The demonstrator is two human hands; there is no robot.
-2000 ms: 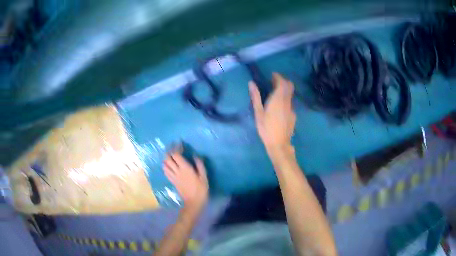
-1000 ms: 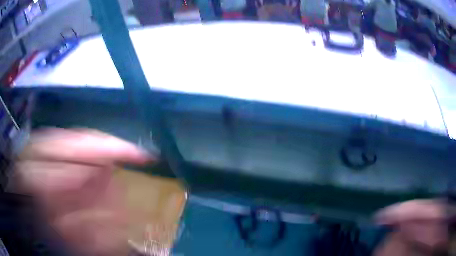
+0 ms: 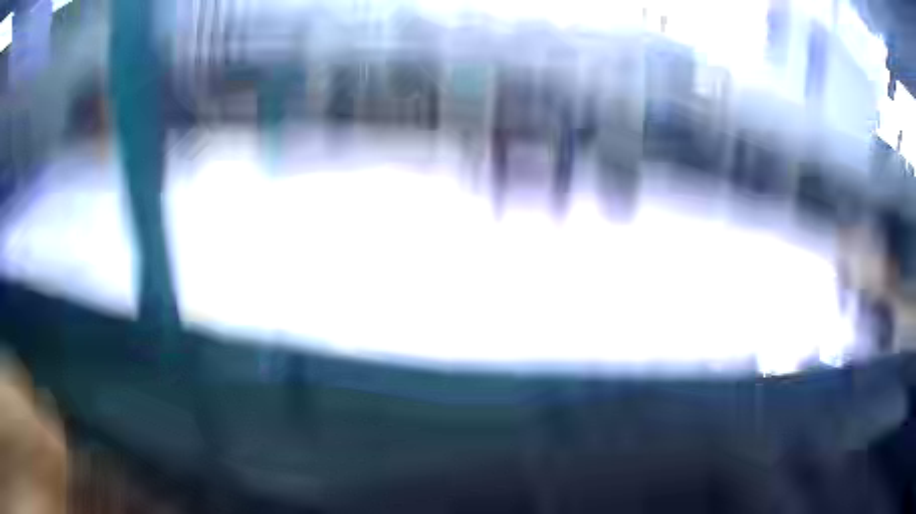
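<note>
The frame is heavily blurred. A skin-coloured shape, likely my left hand (image 3: 28, 442), is cut off by the lower left edge. Its fingers and anything in them cannot be made out. I cannot make out my right hand. The raised white-topped shelf (image 3: 482, 286) lies nearest in front of me, glaring white across the middle. No black curved part can be made out.
A green upright post (image 3: 144, 181) stands at the left, in front of the shelf top. The dark band below the shelf edge (image 3: 452, 376) is smeared. Blurred figures show behind the shelf. A pale and dark shape (image 3: 869, 261) at the right edge is unclear.
The view has tilted up and shifted, so the shelf fills the middle. The bench, tan board and black arcs have left the view. The left hand is now mostly cut off.
</note>
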